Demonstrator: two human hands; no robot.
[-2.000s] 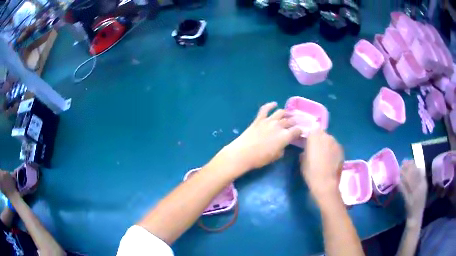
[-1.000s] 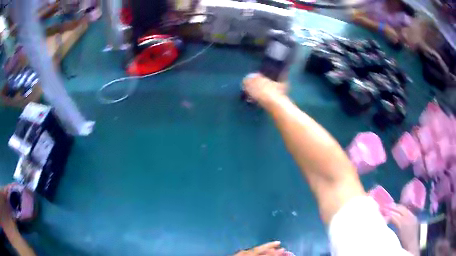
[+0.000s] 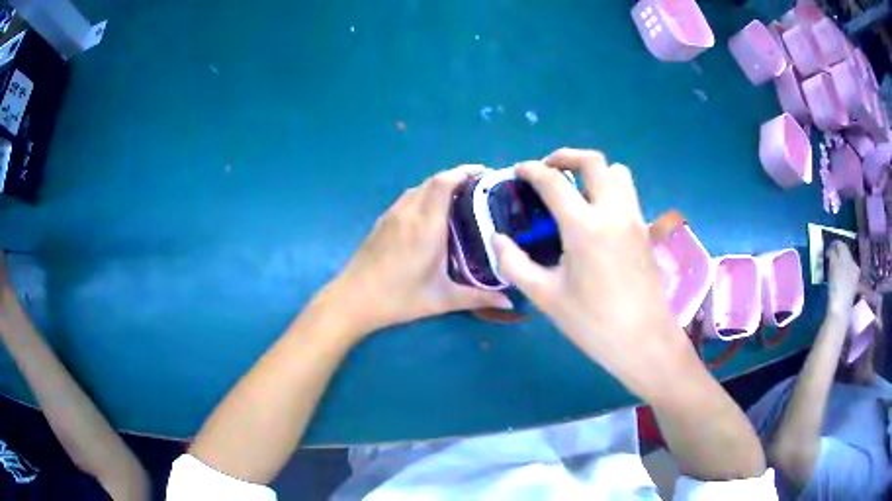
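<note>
My left hand (image 3: 411, 256) holds a pink strapped housing (image 3: 460, 279) on its side, with its open side facing right. A bit of brown strap (image 3: 501, 315) shows below it. My right hand (image 3: 597, 250) grips a black inner unit (image 3: 528, 227) with a white rounded rim and a blue gleam on its dark face. The rim is at the housing's opening; whether the unit is partly inside is hard to tell. My fingers hide parts of both.
Three strapped pink housings (image 3: 735, 294) stand right of my right hand. Pink housings (image 3: 826, 83) are piled at the upper right, with single ones (image 3: 673, 27) nearby. A black box (image 3: 37, 108) is at the upper left. Neighbours' arms (image 3: 812, 362) reach in at both sides.
My right hand has come back from the far side of the bench with a black unit. My left hand now holds a strapped housing. The view has tilted down towards the near edge.
</note>
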